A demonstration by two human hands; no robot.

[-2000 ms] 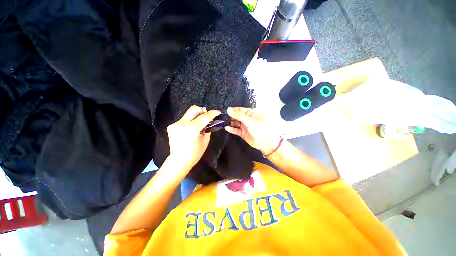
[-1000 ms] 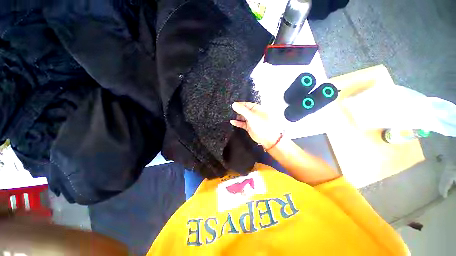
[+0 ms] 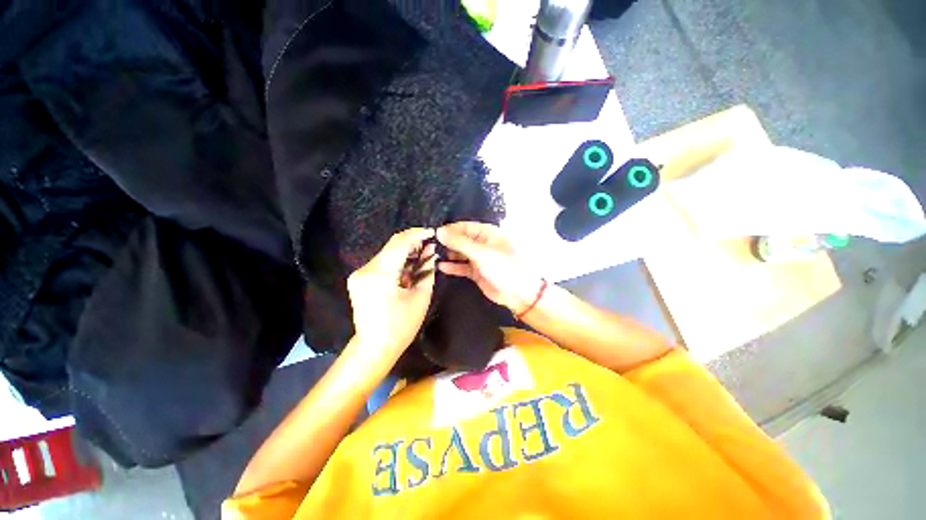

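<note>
The black garment (image 3: 173,122) lies as a large heap from the left side of the view to the lap. Its nubbly charcoal area (image 3: 406,163) is just beyond the hands. My left hand (image 3: 391,279) is pinched on the garment edge (image 3: 435,254), with a small dark object or fold against its palm. My right hand (image 3: 487,266), with a red cord at the wrist, meets it at the fingertips on the same edge. No needle or thread can be made out between the fingers.
Three black thread cones (image 3: 601,203) with teal ring ends lie on the white table (image 3: 518,152). Behind them are a red-edged dark flat object (image 3: 556,103) and a steel flask (image 3: 558,39). A pale board (image 3: 751,305) holds a clear bag (image 3: 802,193). A red basket (image 3: 46,469) is at lower left.
One second ago my left hand was away from the garment, with a blurred arm at lower left. It is now back at the edge, meeting my right hand. The view has shifted slightly.
</note>
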